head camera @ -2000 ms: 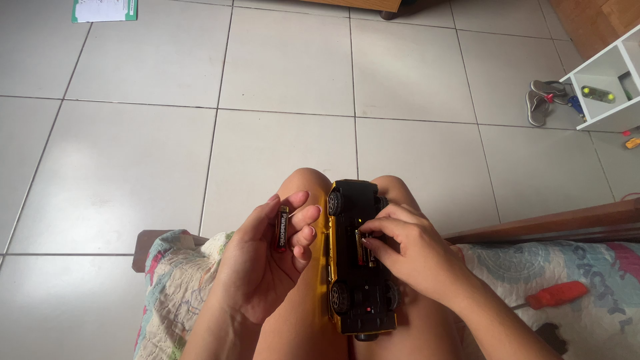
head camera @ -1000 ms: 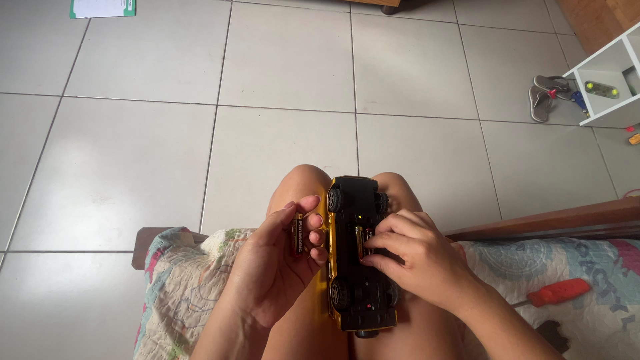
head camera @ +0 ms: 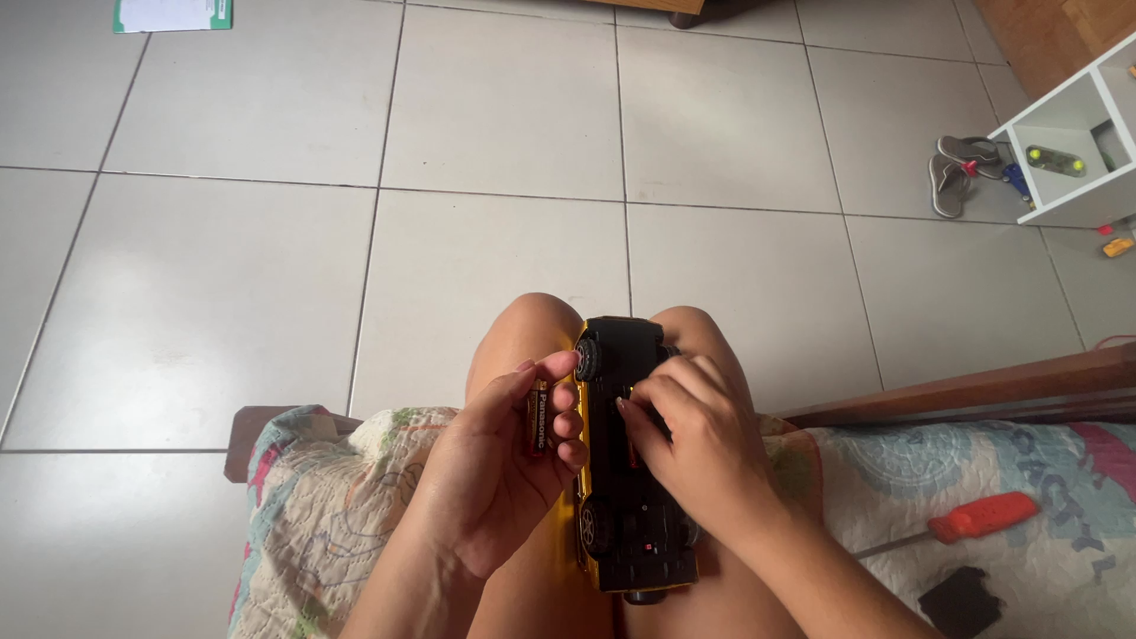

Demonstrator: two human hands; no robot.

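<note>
A toy car (head camera: 626, 524) with a black underside and yellow body lies upside down on my thighs, wheels up. My left hand (head camera: 515, 453), palm up at the car's left side, holds a Panasonic battery (head camera: 538, 419) between thumb and fingers. My right hand (head camera: 697, 426) reaches over the middle of the underside, its thumb and fingertips at the battery compartment. Part of a battery (head camera: 633, 451) shows beneath those fingers; whether they grip it cannot be told. The rest of the compartment is hidden by the right hand.
A red-handled screwdriver (head camera: 985, 516) and a black piece (head camera: 961, 603) lie on the patterned quilt (head camera: 896, 461) at right. A wooden rail (head camera: 976, 386) runs behind them. Sandals (head camera: 950, 177) lie on the tiled floor beside a white shelf (head camera: 1065, 209). A clipboard (head camera: 173, 16) is at the far left.
My right fingers have shifted slightly over the compartment, covering more of the battery seen there a second ago. My left hand still holds its battery beside the car.
</note>
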